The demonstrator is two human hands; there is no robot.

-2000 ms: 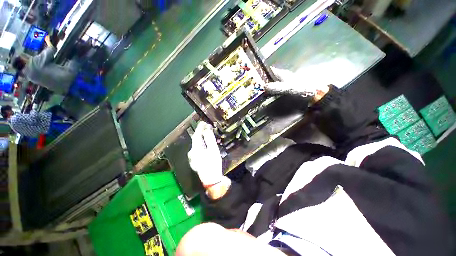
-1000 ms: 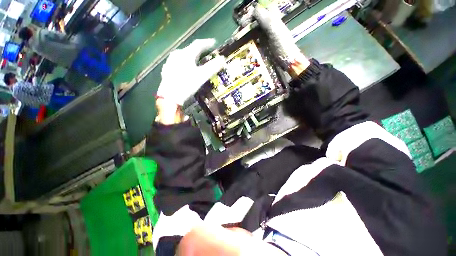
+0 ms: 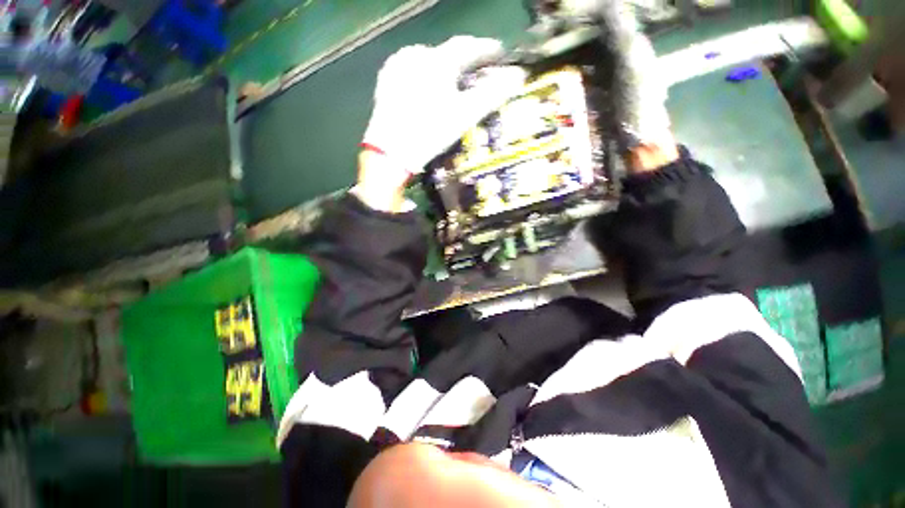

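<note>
A dark square carrier fixture (image 3: 458, 234) lies on the metal-topped bench in front of me. A circuit board (image 3: 524, 149) with yellow and white parts sits in it, component side up. My left hand (image 3: 432, 104), in a white glove with a red cuff edge, is at the fixture's far left corner, with its fingers over the edge. My right hand (image 3: 638, 89), in a greyish-white glove, lies along the right side and reaches past the far corner. Its fingertips are blurred and near the picture's top edge. Pale-green bars (image 3: 519, 241) show at the fixture's near side.
A green plastic bin (image 3: 184, 417) with yellow-and-black boards (image 3: 238, 327) stands at the left. A green conveyor belt (image 3: 298, 149) runs beyond the bench. Green panels (image 3: 792, 322) lie at the right. A blue marker (image 3: 742, 73) lies near the bench's far edge.
My view has turned and shifted. My left hand has moved from the fixture's near left corner to its far left. My right hand has moved from the right side toward the far corner.
</note>
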